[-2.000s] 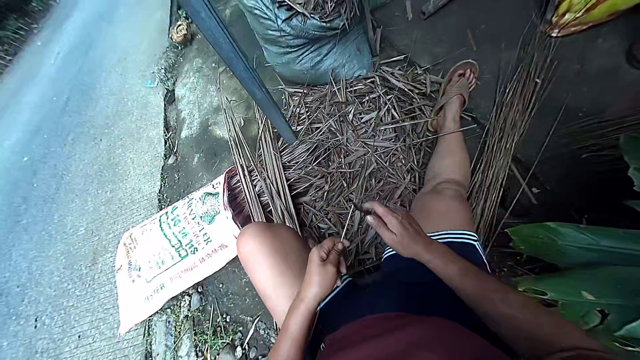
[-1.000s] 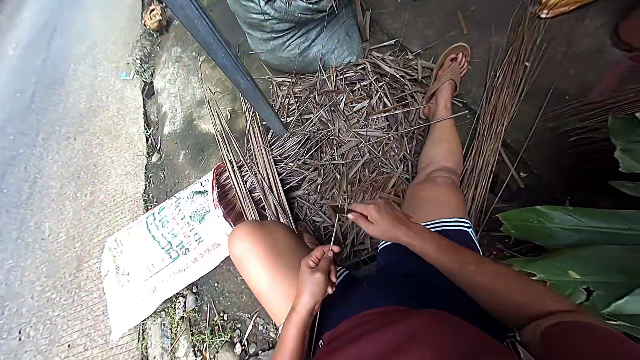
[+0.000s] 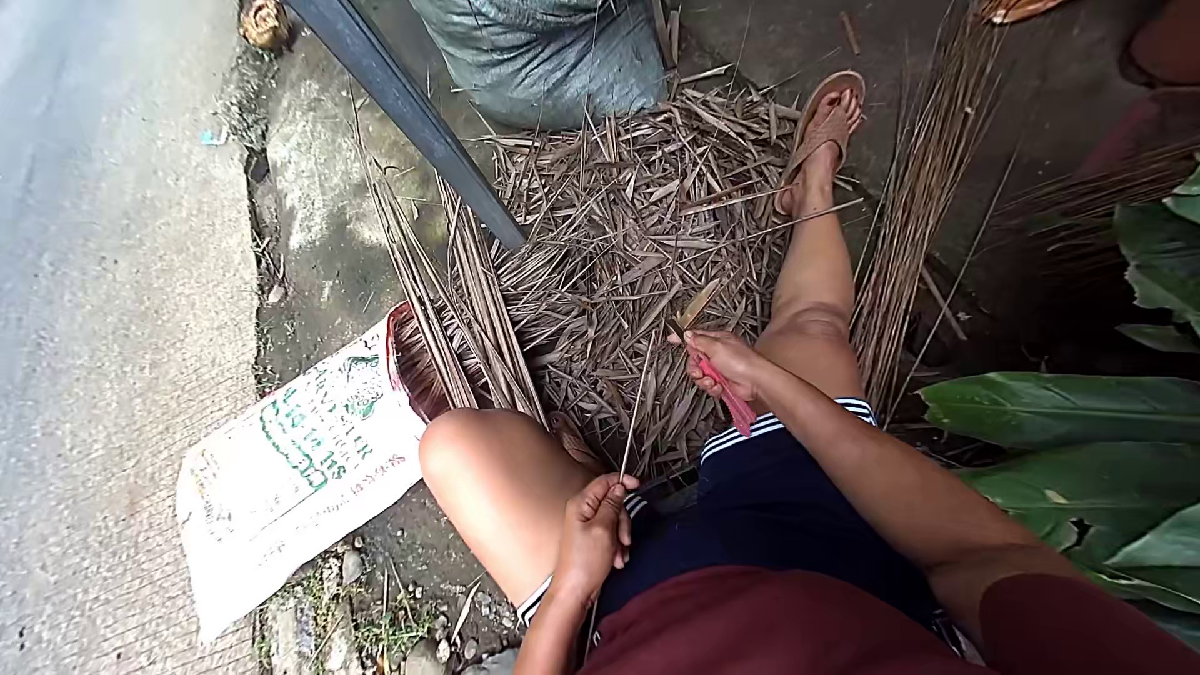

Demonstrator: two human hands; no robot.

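My left hand (image 3: 597, 527), near my lap, is closed on a thin leaf midrib (image 3: 639, 403) that points up and away over the pile. To its upper right, my right hand (image 3: 724, 366) grips a knife by a handle with pink-red wrapping (image 3: 727, 397); its short blade (image 3: 697, 305) points away from me. The midrib and the blade stand apart. Between my legs lies a heap of dry leaf strips (image 3: 647, 234). Long dry leaves (image 3: 478, 309) rest at the mouth of a white woven sack (image 3: 300, 459) on the left.
A grey post (image 3: 412, 117) slants down to the heap's left side. Behind the heap stands a full grey-green sack (image 3: 553, 66). A bundle of long thin midribs (image 3: 928, 197) lies right of my leg, and broad green leaves (image 3: 1050, 412) hang at the right edge.
My two hands have moved apart; they were close together before. The right hand has moved away and to the right, and the knife's blade and pink-red handle now show plainly.
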